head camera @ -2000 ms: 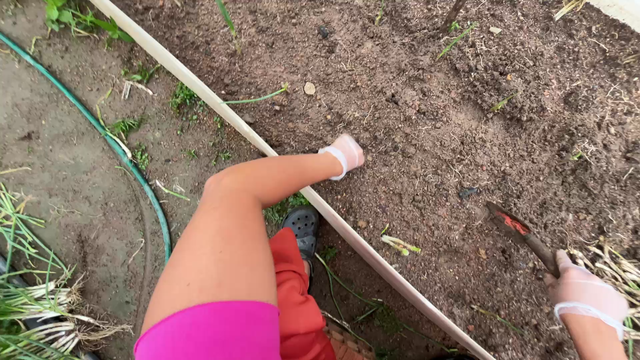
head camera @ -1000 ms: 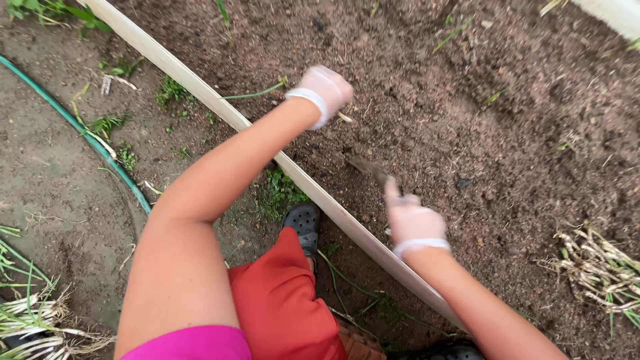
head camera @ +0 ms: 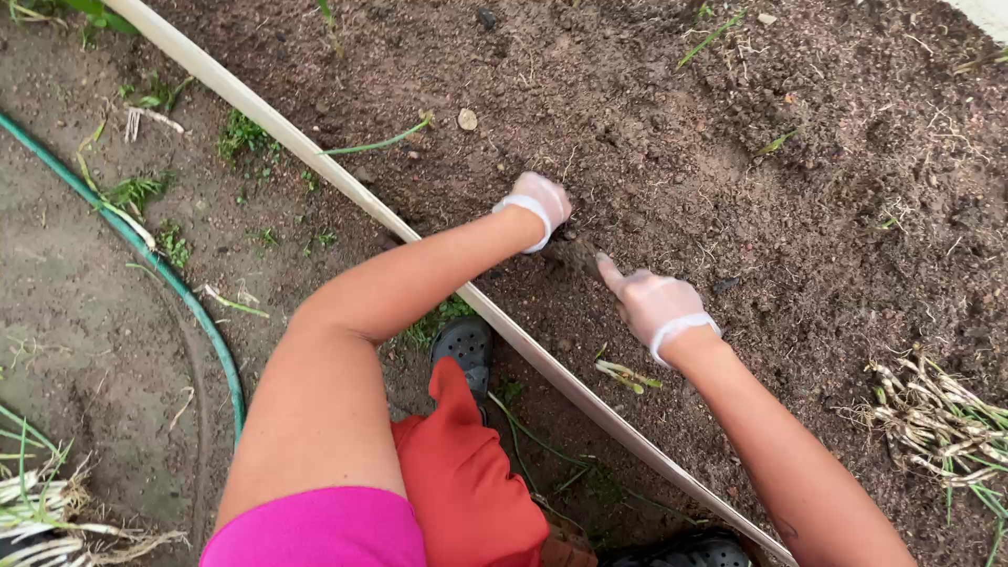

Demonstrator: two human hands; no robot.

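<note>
Both my hands wear thin translucent gloves. My right hand (head camera: 652, 303) grips a small digging tool, its index finger laid along it. The tool's soil-coated blade (head camera: 579, 256) points up and left into the loose soil (head camera: 709, 189), just below my left hand. My left hand (head camera: 543, 203) is closed like a fist, low over the soil, beyond the white edging strip (head camera: 551, 366). Whether it holds anything is hidden. A small dark hollow in the soil lies beside its knuckles. A short cut piece of plant (head camera: 626, 376) lies below my right hand.
A bundle of rooted onion-like seedlings (head camera: 937, 421) lies at the right, another bunch (head camera: 55, 512) at lower left. A green hose (head camera: 169, 276) curves along the ground at left. Dark clogs (head camera: 465, 350) stand by the strip. A green stalk (head camera: 378, 144) lies over the strip.
My right hand has moved left with the tool from beside the seedlings at the right to near my left hand. Since a second ago, my left hand has come down beside the blade.
</note>
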